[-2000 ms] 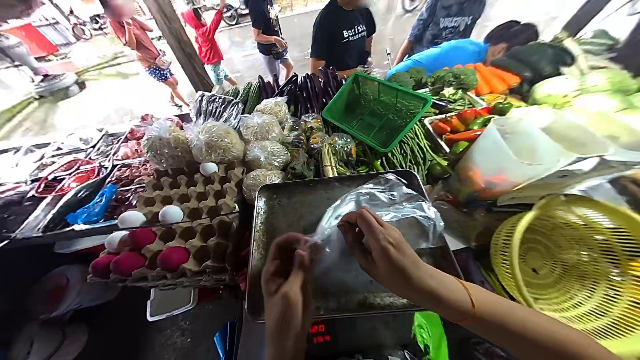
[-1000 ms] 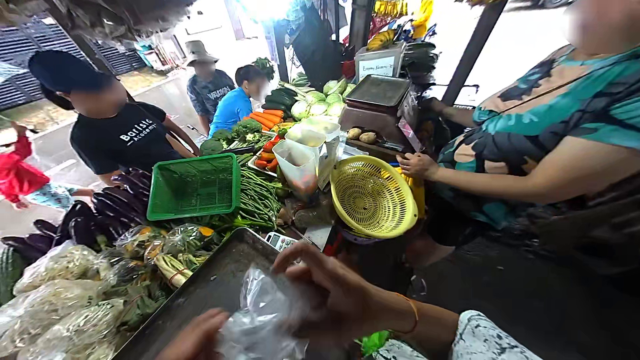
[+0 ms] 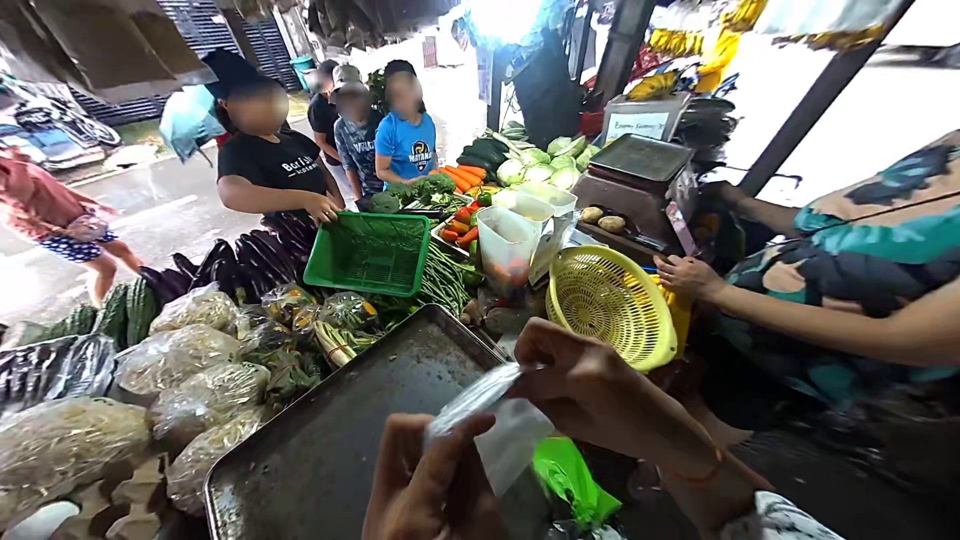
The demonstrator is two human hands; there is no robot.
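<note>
A clear plastic bag (image 3: 517, 442) is stretched between my two hands above the right side of a worn metal tray (image 3: 337, 442). My left hand (image 3: 442, 480) pinches one end of its gathered edge between thumb and fingers. The other end is gripped by the fingertips of my right hand (image 3: 592, 382), which is higher and farther right. Below the bag hangs a bright green plastic bag (image 3: 574, 480). A yellow plastic basket (image 3: 611, 304) lies just beyond my right hand.
Behind the tray stand a green plastic basket (image 3: 367, 253), touched by a person's hand, and eggplants (image 3: 247, 262). Wrapped bean sprouts (image 3: 180, 356) flank the tray's left. At right, a co-worker's hand (image 3: 686, 276) is near a weighing scale (image 3: 637, 187). Several people stand across the stall.
The view has swung far right since the oldest frame. The plastic bag, bunched between my hands a second ago, is now drawn out along its edge. A person's hand now touches the green basket.
</note>
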